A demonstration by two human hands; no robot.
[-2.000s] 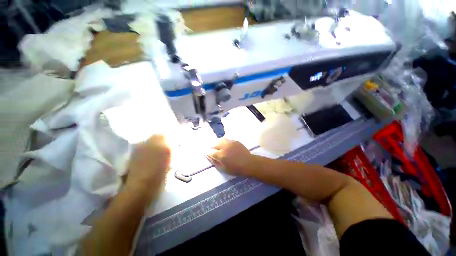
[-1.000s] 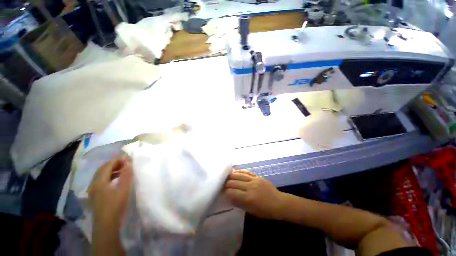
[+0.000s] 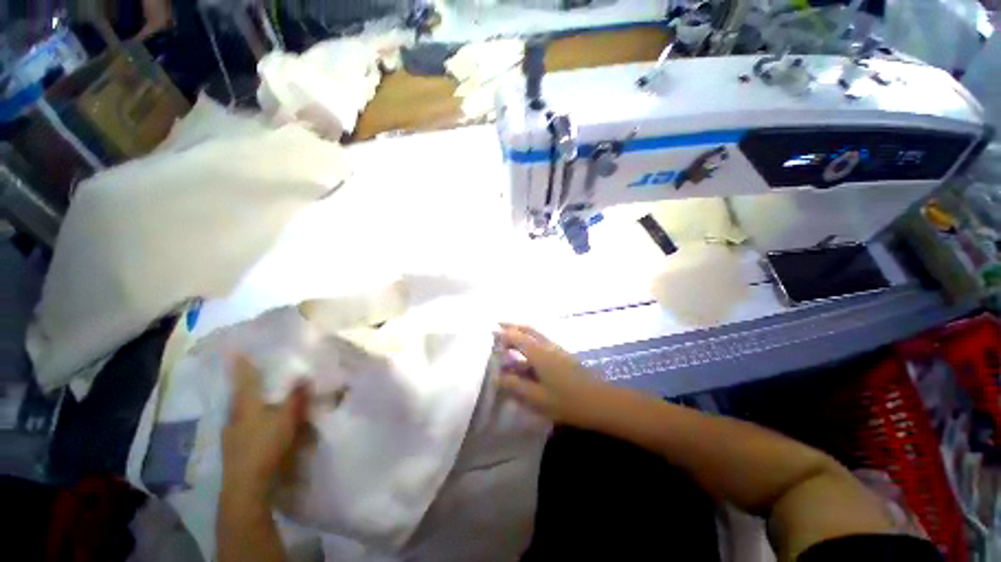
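Observation:
A cream garment panel (image 3: 384, 439) lies bunched over the table's front edge and hangs down toward my lap. My left hand (image 3: 261, 423) is at its left side, blurred, with thumb and fingers apart; whether it grips cloth is unclear. My right hand (image 3: 529, 371) pinches the panel's right edge. The lockstitch sewing machine (image 3: 681, 137) stands behind and to the right. Its needle area (image 3: 554, 225) is lit and no hand is at it.
A large cream cloth (image 3: 176, 220) spreads at the left. A pale round piece (image 3: 700, 285), a small black strip (image 3: 658, 234) and a phone (image 3: 829, 272) lie on the table at right. The ruled edge (image 3: 703, 357) runs in front. A red basket (image 3: 895, 439) is below right.
Since two seconds ago both hands have left the needle area and come toward the lap with the panel. Over the last second the right hand rose slightly and the cloth shifted and spread.

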